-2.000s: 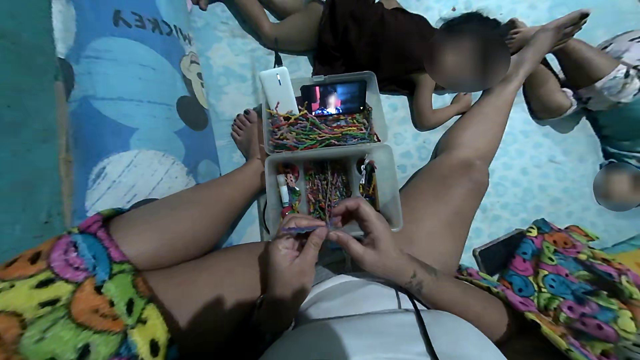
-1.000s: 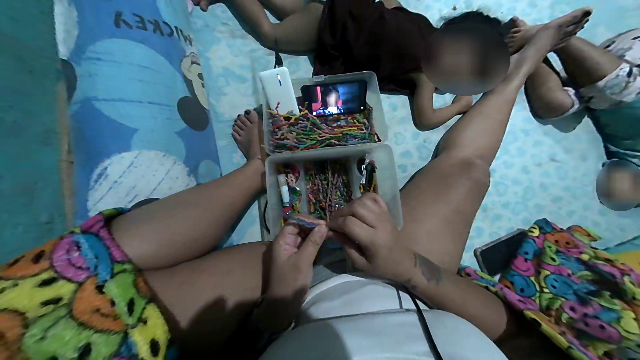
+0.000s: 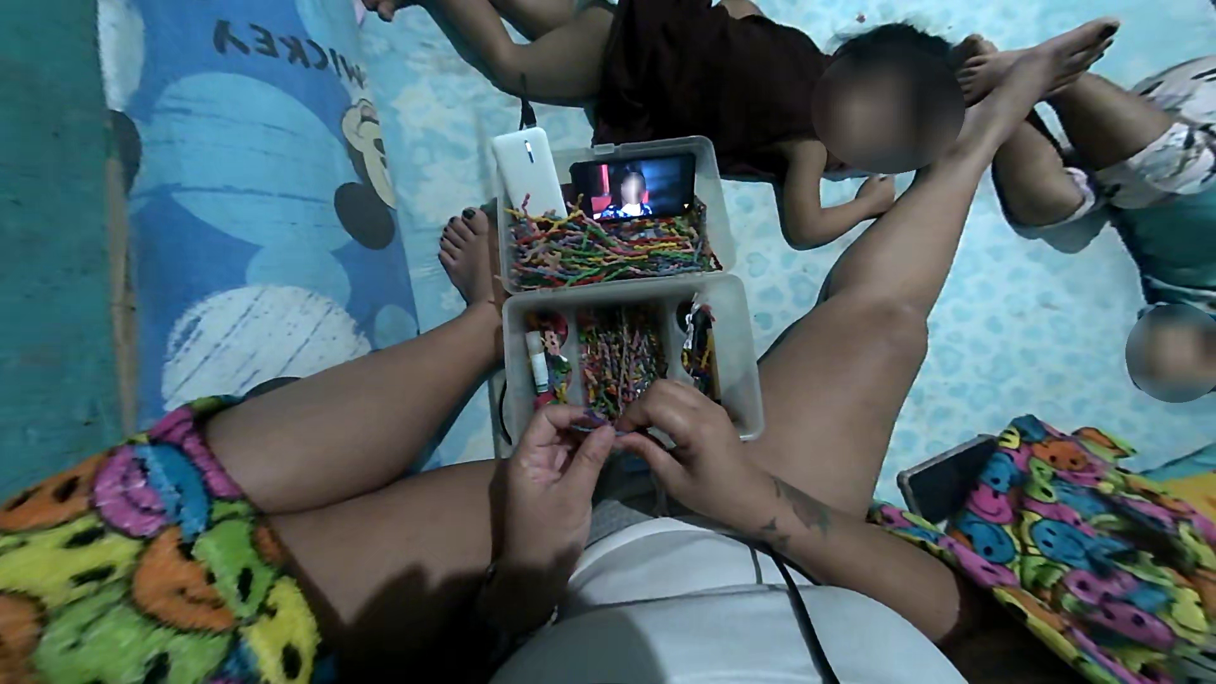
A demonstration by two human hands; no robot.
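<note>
My left hand and my right hand meet over the near edge of a compartmented plastic box. Between their fingertips they pinch a thin, purplish-blue twisted strand; its exact form is too small to tell. The box's middle compartment holds many short multicoloured twisted pieces. On its left lies a small white tube, on its right a dark and colourful bundle. Longer multicoloured twisted strands fill the box's lid part beyond, below a lit phone and a white power bank.
My bare legs lie on both sides of the box. A person in dark clothing lies beyond it, with another person at the far right. A blue printed cushion is at left. A dark phone lies beside colourful fabric.
My right hand's fingers have shifted and curled near the strand, while my left hand stays close to the same place. The box and phones have not plainly moved.
</note>
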